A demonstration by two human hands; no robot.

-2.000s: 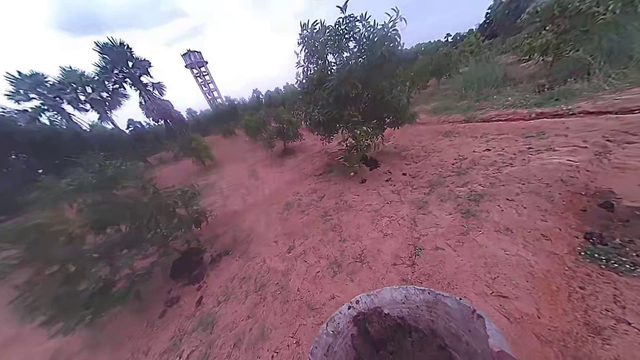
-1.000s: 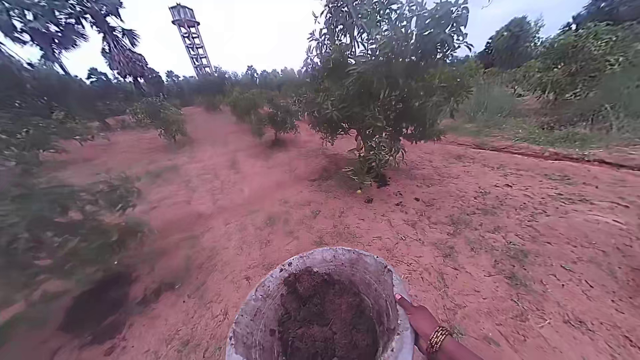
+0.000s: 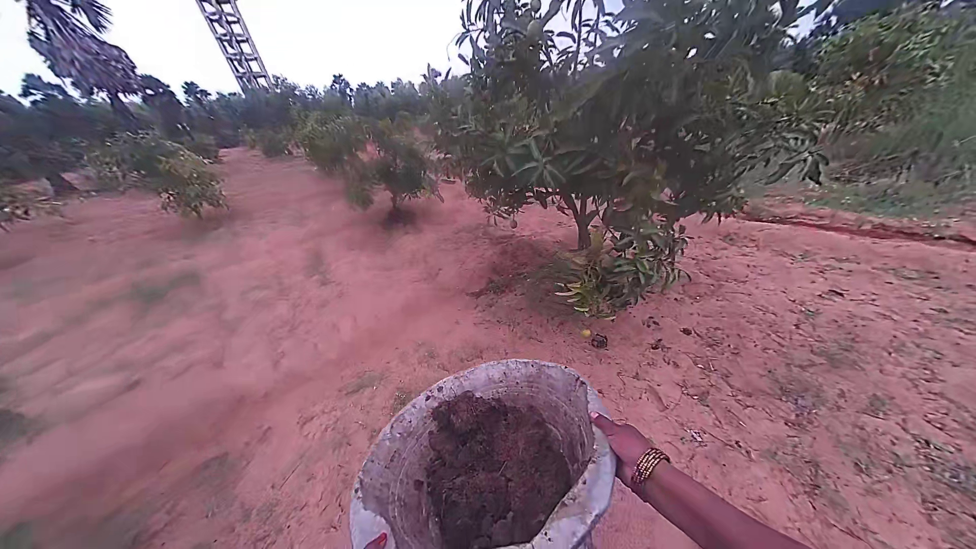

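A round, pale grey basin [image 3: 404,427] with a dirt-smeared inner wall is held low in front of me at the bottom of the view. Dark brown, crumbly soil or manure [image 3: 496,473] lies in it. My right hand [image 3: 621,446], with gold-coloured bangles at the wrist, grips the basin's right rim, thumb over the edge. Of my left hand [image 3: 377,541] only a fingertip shows, at the lower left of the rim; the rest is hidden or out of frame.
A leafy mango tree [image 3: 583,221] stands ahead, its low branches near the reddish ground [image 3: 320,328]. A small yellow fruit [image 3: 585,333] lies by it. Smaller trees [image 3: 396,171] stand farther back; a shallow furrow [image 3: 862,229] runs at right. A lattice tower [image 3: 236,46] rises behind.
The mango tree looks larger and nearer. More of the basin shows than two seconds ago, and my right hand, absent from that earliest frame, is in view on its rim. The view has levelled.
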